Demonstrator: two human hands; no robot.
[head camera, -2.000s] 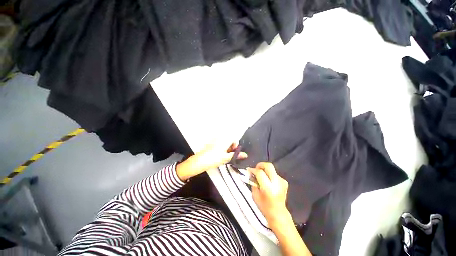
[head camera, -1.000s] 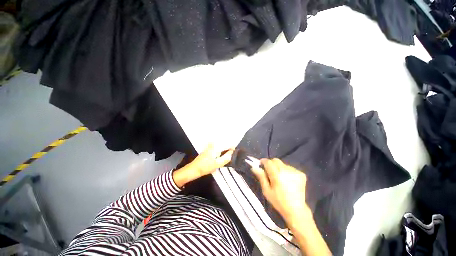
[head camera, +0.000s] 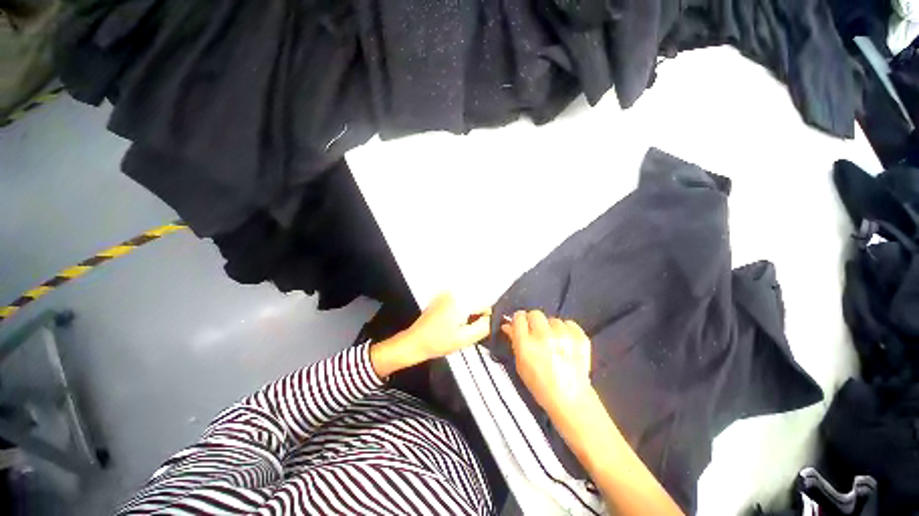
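A pair of dark trousers (head camera: 655, 292) lies bunched on the white table in front of me. The white waistband lining (head camera: 514, 418) with dark stripes runs along the table's near edge. My left hand (head camera: 443, 330) pinches the top edge of the trousers between thumb and fingers. My right hand (head camera: 552, 353) is close beside it on the cloth, fingers curled. A small light metallic tip, likely of the thread snips (head camera: 508, 318), shows at its fingertips; the rest is hidden in the hand.
A large draped dark heap of trousers (head camera: 252, 121) hangs over the table's far left edge. Another dark heap (head camera: 887, 333) lies at the right, with a striped waistband (head camera: 838, 494) at the lower right. Yellow-black floor tape (head camera: 91, 267) and a metal stand (head camera: 71, 388) are at the left.
The view has shifted, so the scene sits further right and slightly lower. My right hand has closed in beside my left, and less of the snips' blades shows. The trousers' edge stays in my left hand.
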